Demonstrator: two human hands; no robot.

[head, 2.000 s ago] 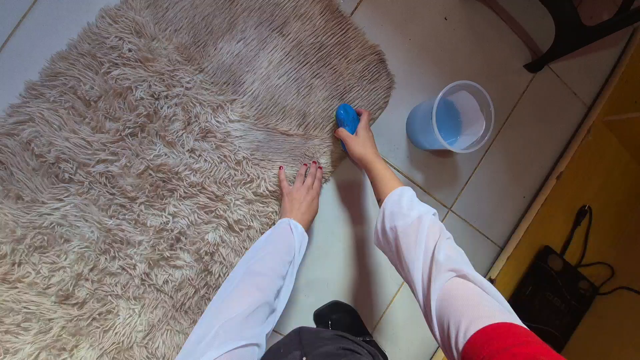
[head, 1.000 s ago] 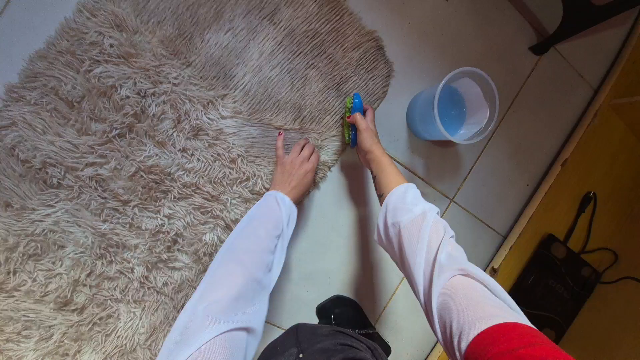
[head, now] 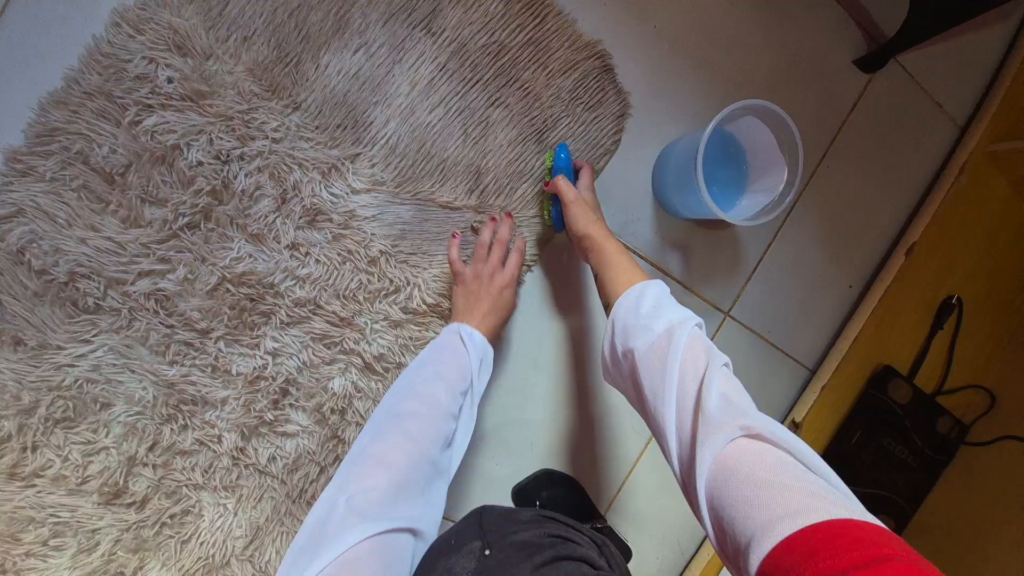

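Note:
A beige shaggy rug (head: pixel 240 280) lies over the left and middle of the floor; its pile is combed flat in the upper part. My right hand (head: pixel 582 204) grips a blue scrub brush (head: pixel 563 184) with green bristles, tilted on its side at the rug's right edge. On the rug's lower right edge rests my left hand (head: pixel 486 280), fingers spread and holding nothing. Right of the brush, a clear plastic bucket (head: pixel 680 178) with blue liquid stands on the tiles.
White floor tiles (head: pixel 768 280) run along a yellow wooden edge (head: pixel 880 312) at right. Beyond it lie a black electrical device (head: pixel 896 440) and its cable. A dark furniture leg (head: pixel 904 40) stands at upper right, and a black shoe (head: pixel 560 496) shows below.
The brush has turned in my right hand: two seconds ago only its blue back showed, and now the green bristles show too. My left hand stays at the rug's edge.

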